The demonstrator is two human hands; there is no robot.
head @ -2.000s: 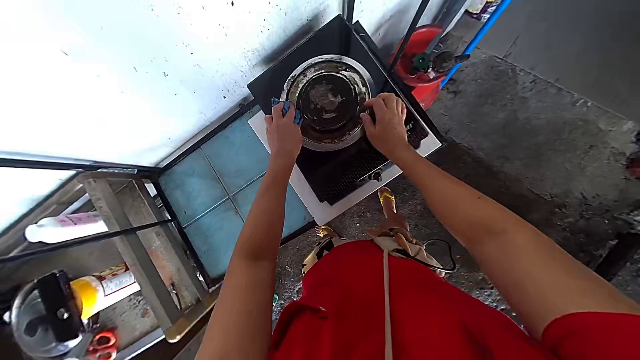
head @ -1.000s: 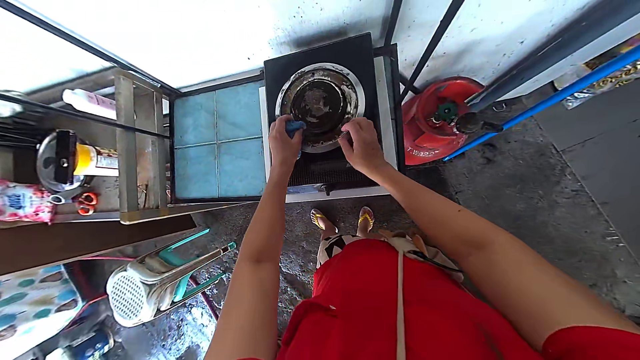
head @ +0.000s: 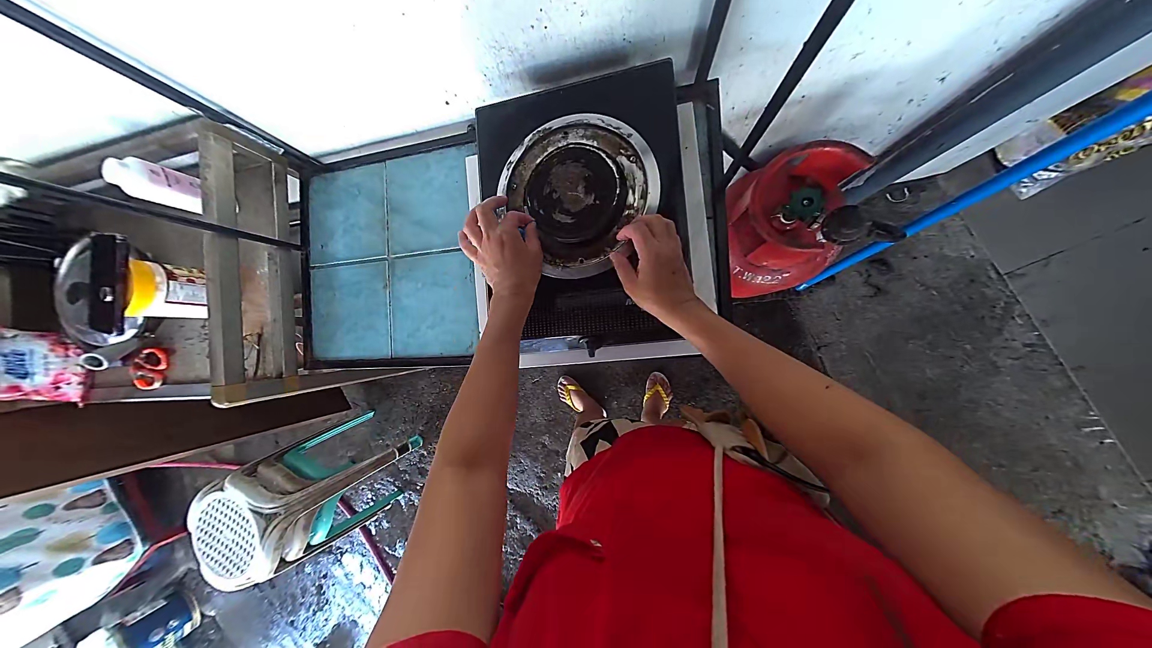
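A black single-burner gas stove (head: 666, 117) stands on a tiled counter. On it lies a round metal drip pan (head: 650, 180), its dark inner part stained and its silvery outer rim worn. At the pan's lower left is my left hand (head: 506, 247), with a bit of a small blue thing (head: 523, 231) showing between the fingers; most of it is hidden. My right hand (head: 655, 270) pinches the pan's lower right edge between thumb and fingers. The stove's knob (head: 590, 346) is at the front, below both hands.
A red gas cylinder (head: 765, 270) stands right of the stove, beside a blue pole (head: 999, 191). Blue tiles (head: 432, 301) lie to the left, then a wooden rack (head: 222, 279) with bottles and red-handled scissors (head: 149, 368). Stacked plastic stools (head: 229, 535) are at lower left.
My left hand has moved a little down along the pan's left side, and the blue thing shows less than before. The view has turned since the oldest frame.
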